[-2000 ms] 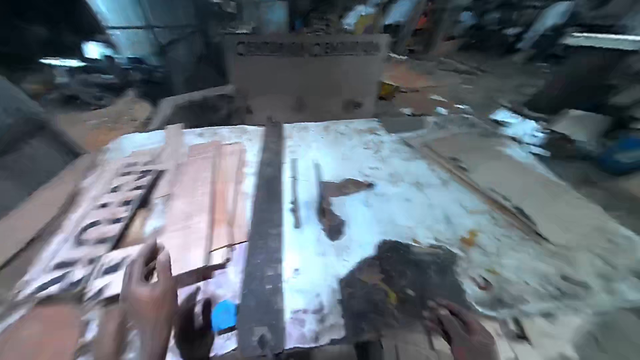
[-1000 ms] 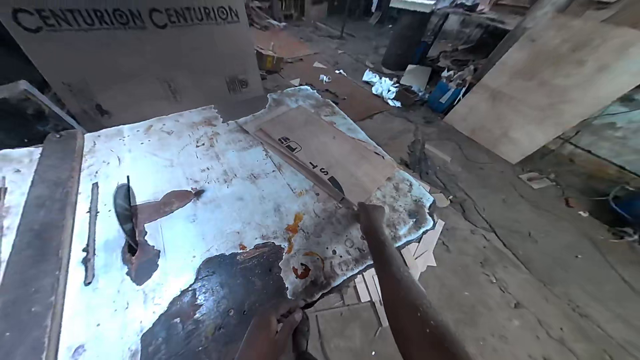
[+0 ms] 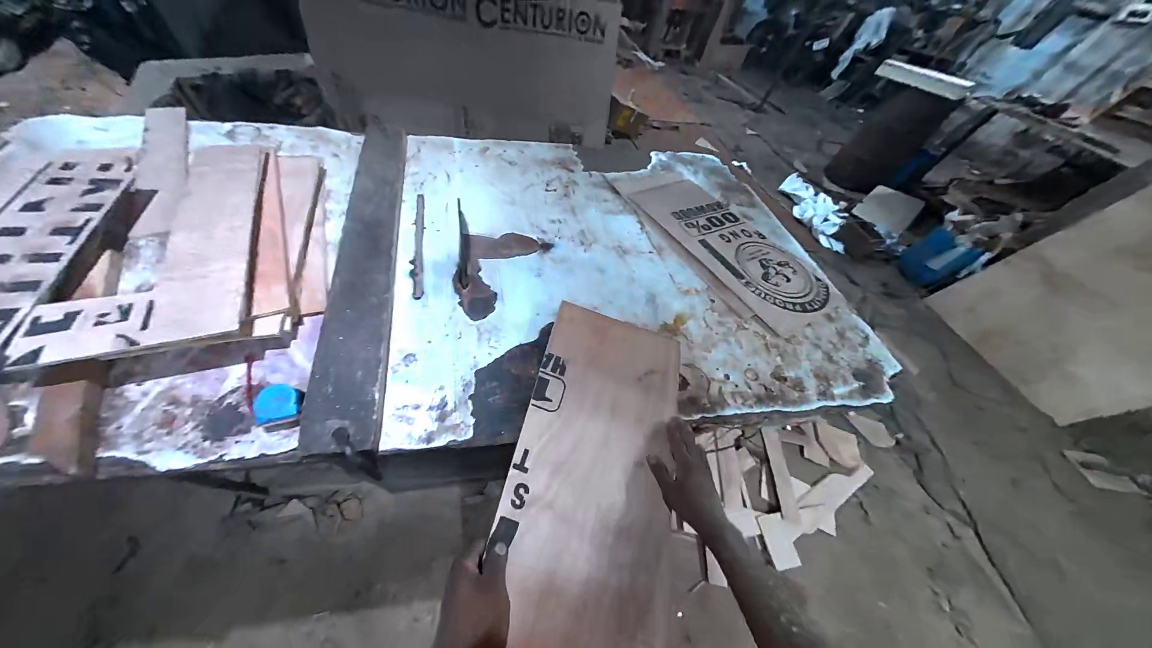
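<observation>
A long printed plywood board (image 3: 598,468) is held between my two hands, its far end over the near edge of the worktable (image 3: 558,198). My left hand (image 3: 477,594) grips its left edge near the bottom of the view, with the thumb on top. At the right edge lies my right hand (image 3: 681,468), its fingers along the side. Another printed plywood piece (image 3: 733,247) rests on the table's right part. Left of centre, a dark flat bar (image 3: 351,288) crosses the table, and a thin strip (image 3: 418,247) and a dark blade-like tool (image 3: 463,243) lie beyond it.
Stacked plywood pieces (image 3: 211,234) and a blue tape measure (image 3: 277,404) occupy the table's left side. Wood offcuts (image 3: 792,490) lie on the floor at the right. A large sheet (image 3: 1062,306) stands further right, and a printed panel (image 3: 468,76) is behind the table.
A printed board that lay on the table's right part, my right hand at its end, is now between both hands at the near edge. Another printed piece shows at that spot.
</observation>
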